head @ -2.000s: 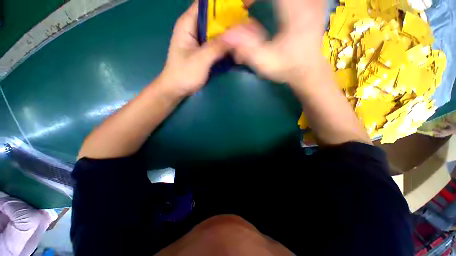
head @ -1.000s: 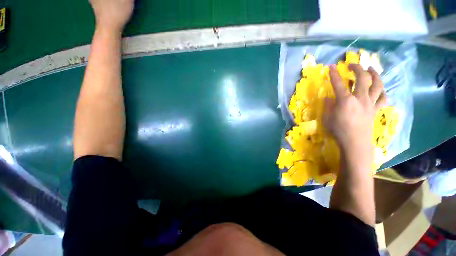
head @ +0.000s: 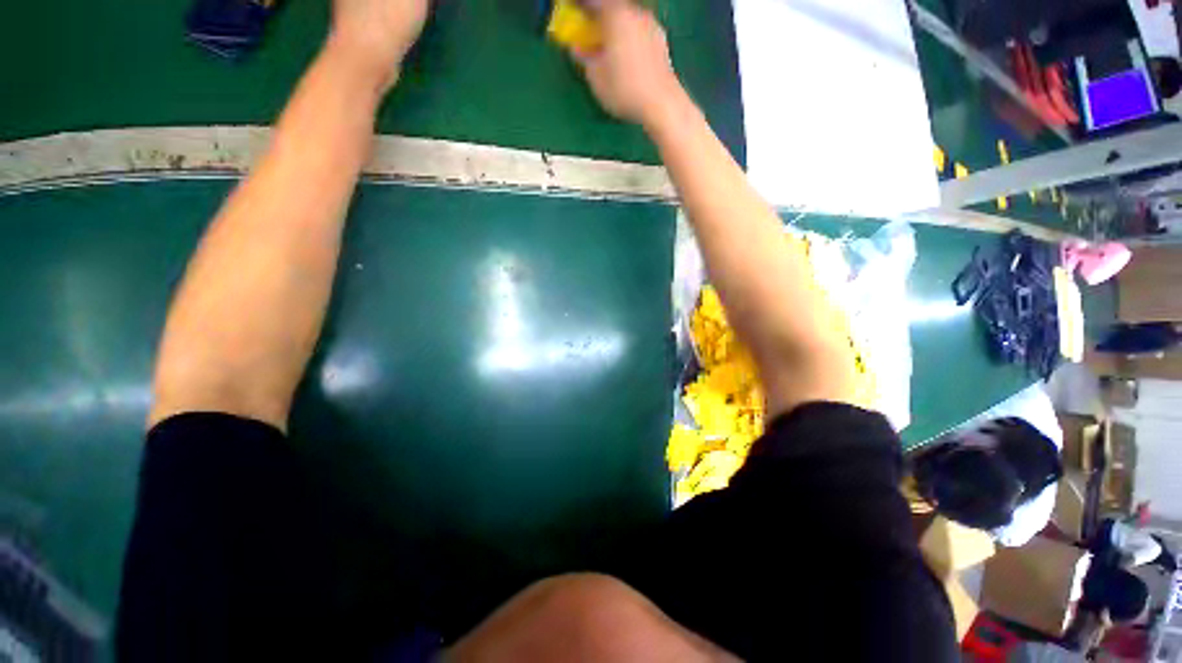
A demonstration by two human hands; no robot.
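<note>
My right hand (head: 625,58) is over the far belt at the top, fingers closed around a yellow piece (head: 572,26) with something dark at its edge. My left hand (head: 380,29) is over the belt further left, cut off by the top edge, and its fingertips are hidden. A dark blue part (head: 231,23) lies on the belt left of my left hand. The heap of yellow pieces (head: 717,391) lies on a clear plastic bag (head: 889,279), partly covered by my right forearm.
A pale metal edge strip (head: 519,170) divides the belt (head: 117,65) from the near green surface (head: 519,279). A white sheet (head: 840,104) lies at the upper right. A black heap (head: 1018,304), a person (head: 992,473) and cardboard boxes (head: 1037,580) are at the right.
My right hand has left the yellow heap and moved up over the belt with a yellow piece. My left hand has moved slightly right. The view has shifted, showing more at the right.
</note>
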